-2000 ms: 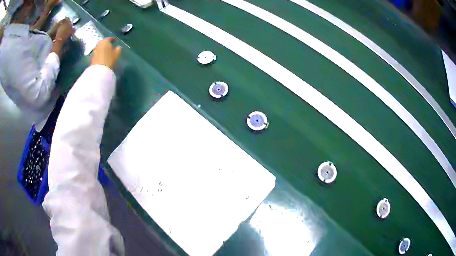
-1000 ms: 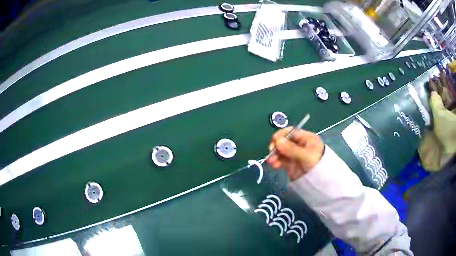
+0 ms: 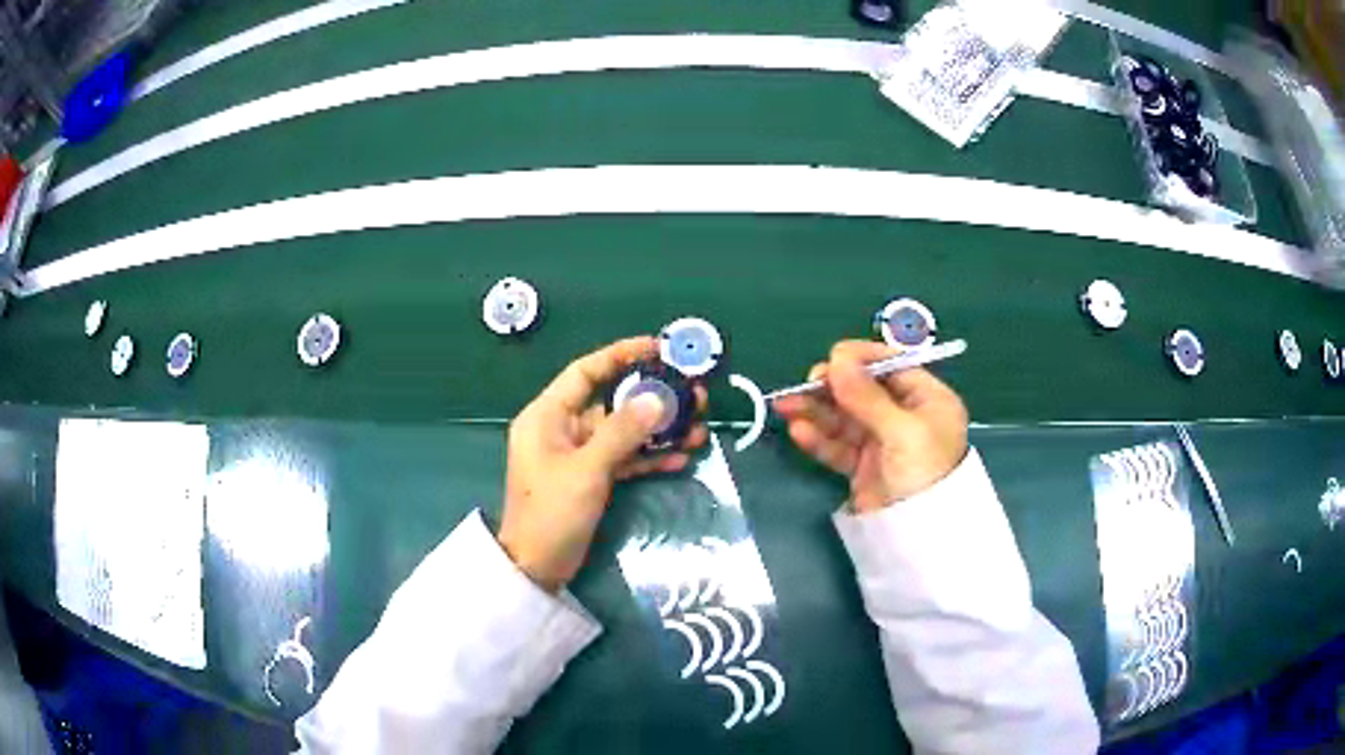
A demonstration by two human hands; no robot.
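My left hand (image 3: pixel 568 457) holds a round black-rimmed part (image 3: pixel 649 406) with a pale ring piece on its left side, the thumb over its face. My right hand (image 3: pixel 892 428) holds silver tweezers (image 3: pixel 922 359). A white arc-shaped piece (image 3: pixel 754 413) is at the tweezer tip, just right of the held part and apart from it. Another disc (image 3: pixel 689 347) with a white ring lies on the belt just beyond the held part. A clear sheet with rows of white arcs (image 3: pixel 714 633) lies on the bench between my forearms.
Discs (image 3: pixel 511 305) lie spaced along the green belt. A second arc sheet (image 3: pixel 1143 583) and spare tweezers (image 3: pixel 1207 484) lie right. A white paper sheet (image 3: pixel 133 538) and loose arcs (image 3: pixel 292 664) lie left. A clear tub of black parts (image 3: pixel 1180 140) and a printed sheet (image 3: pixel 969 67) are beyond.
The view has swung back to the middle. My left hand, out of view a second ago, now holds a round part. My right hand has brought the arc on the tweezers beside it.
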